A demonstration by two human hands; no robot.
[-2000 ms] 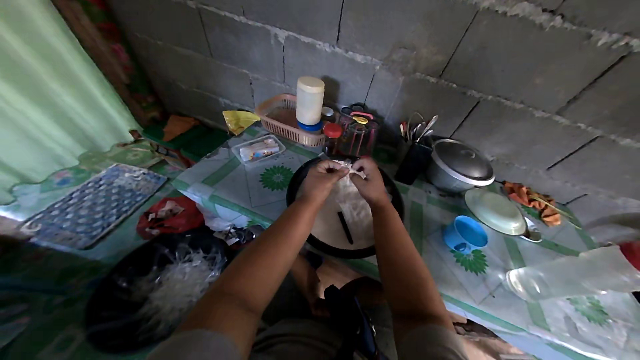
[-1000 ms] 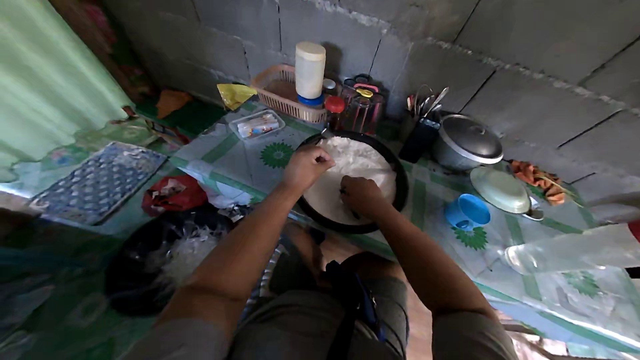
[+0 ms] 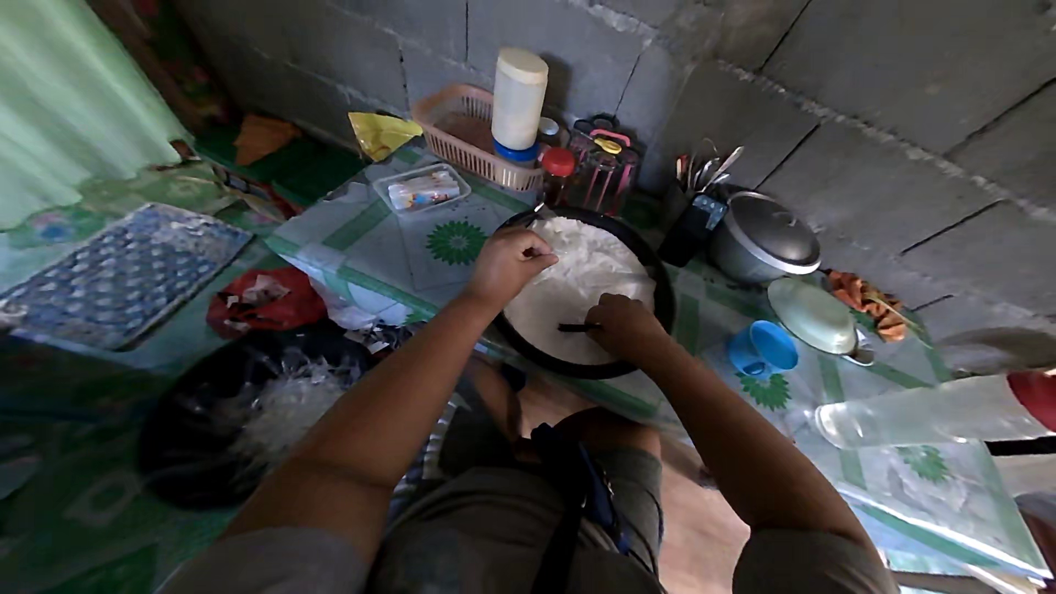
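A round black basin (image 3: 667,307) on the table holds white powder (image 3: 549,318), with what looks like a clear plastic bag (image 3: 606,264) over part of it. My left hand (image 3: 516,262) is above the basin's left side, thumb and fingertips pinched together; whether something thin is between them cannot be told. At the basin's right side, my right hand (image 3: 623,328) closes its fingers on a short black stick-like handle (image 3: 576,327), which points left over the powder.
Behind the basin stand a pink plastic basket (image 3: 466,153), a white bottle (image 3: 520,99) and a red-lidded jar (image 3: 558,169). On the right are a lidded metal pot (image 3: 763,239), a blue cup (image 3: 763,348) and a large clear bottle (image 3: 916,412). A black tub (image 3: 177,421) with plastic scraps sits lower left.
My hands were together over the basin two seconds ago, at the plastic; now they are apart. My right hand has moved down to the black handle, which lay on the powder earlier.
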